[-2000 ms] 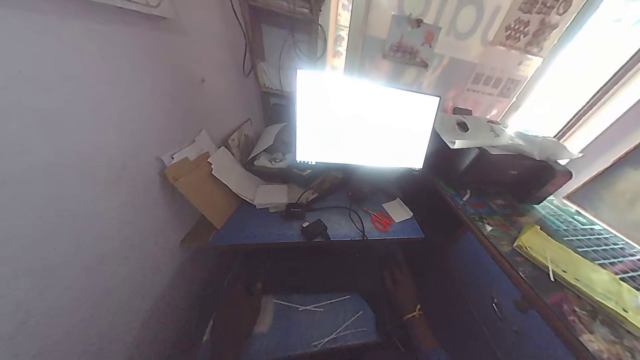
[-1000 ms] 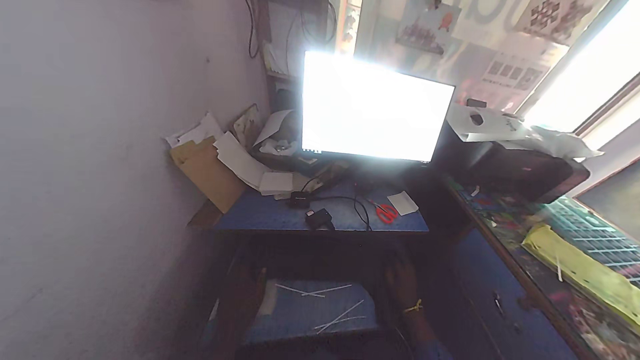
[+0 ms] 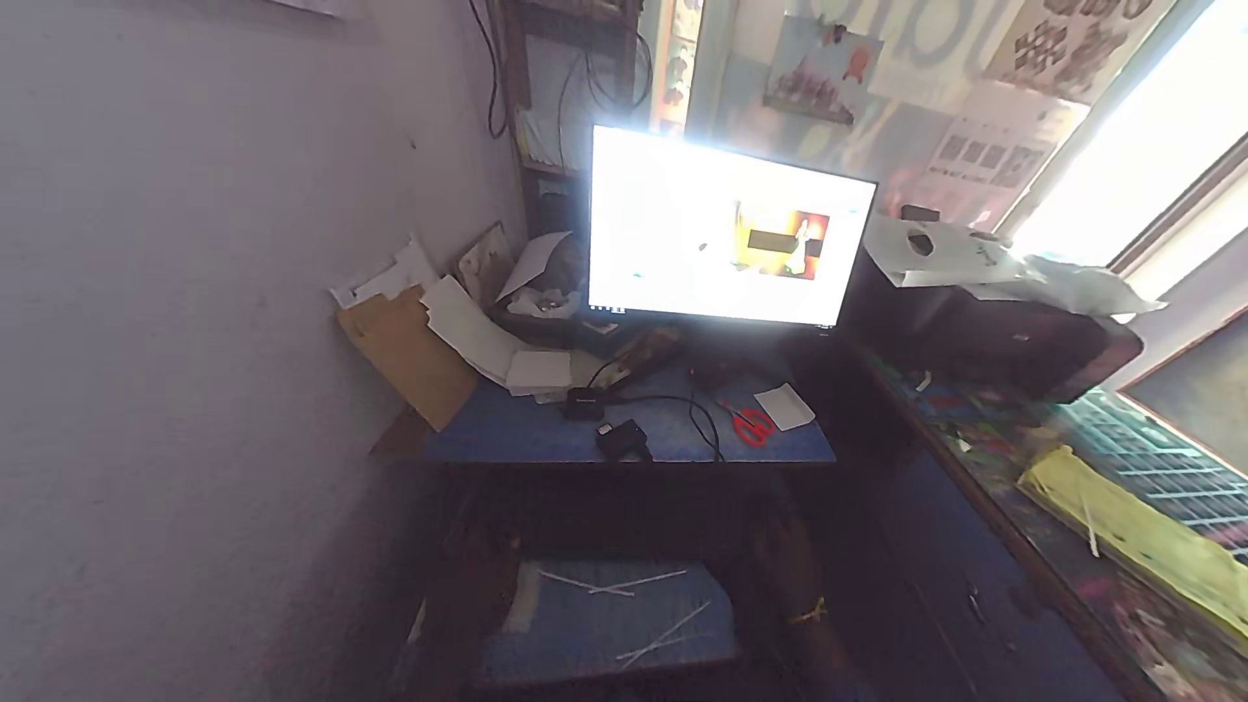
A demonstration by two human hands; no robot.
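Low in the dark space under the blue desktop (image 3: 546,439), my left hand (image 3: 483,556) reaches forward at the left of a blue surface (image 3: 604,624) that bears several thin white strips (image 3: 624,587). At the right of that surface lies my right hand (image 3: 780,541), with a yellow band (image 3: 809,612) on its wrist. Both hands are deep in shadow, so their fingers and anything beneath them cannot be made out. Above them on the desk stands a lit monitor (image 3: 721,234), which shows a picture with a figure on its right half.
Red-handled scissors (image 3: 752,427), a white paper (image 3: 784,407), a black adapter (image 3: 624,441) and cables lie on the desktop. Brown envelopes (image 3: 409,356) and papers lean at the left wall. A black printer (image 3: 1014,336) stands right, behind a yellow folded sheet (image 3: 1141,536).
The monitor was plain white in the earlier frames and now shows a coloured picture. Both hands remain low in the shadow on either side of the blue surface.
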